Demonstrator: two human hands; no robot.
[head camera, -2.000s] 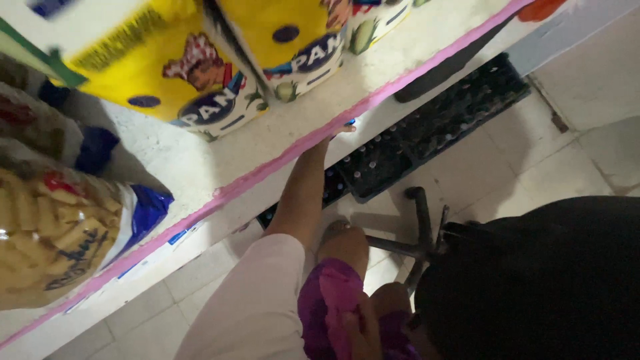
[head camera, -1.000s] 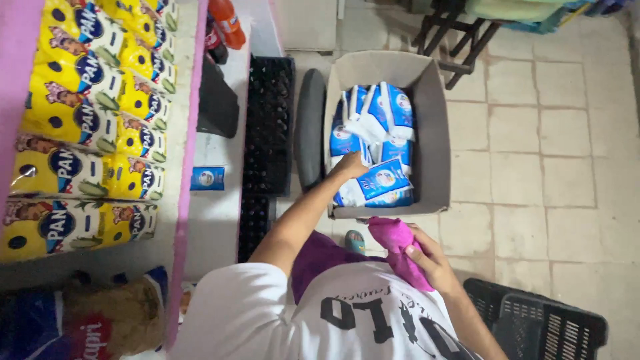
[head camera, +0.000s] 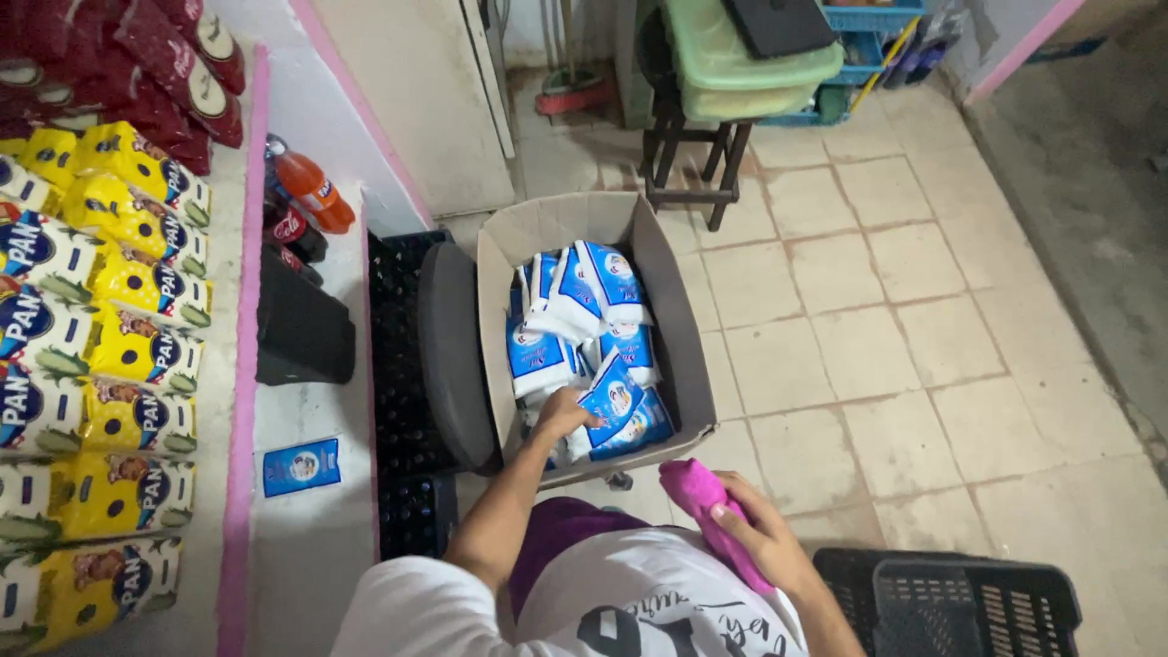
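Note:
A cardboard box (head camera: 680, 365) holds several blue and white plastic packets (head camera: 611, 283), lying in a loose heap. My left hand (head camera: 561, 417) reaches into its near left part, with the fingers on the left edge of one blue packet (head camera: 610, 400) that lies tilted on the others. My right hand (head camera: 757, 529) is outside the box at its near right corner, closed around a bunched pink cloth (head camera: 707, 506). On the lower white shelf to the left, one more blue packet (head camera: 302, 467) lies flat by itself.
Yellow flour packages (head camera: 137, 411) fill the pink-edged shelf (head camera: 245, 365) at left. A black bin (head camera: 301, 319) and soda bottles (head camera: 315, 192) stand on the lower shelf. Black bottle crates (head camera: 411, 511), a round dark seat (head camera: 452, 356), a wooden stool (head camera: 698, 194) and a black plastic crate (head camera: 976, 584) surround the box.
The view has swung from the shelf to the box and floor. My left hand, by the lower shelf two seconds ago, is now in the box. My right hand still holds the pink cloth.

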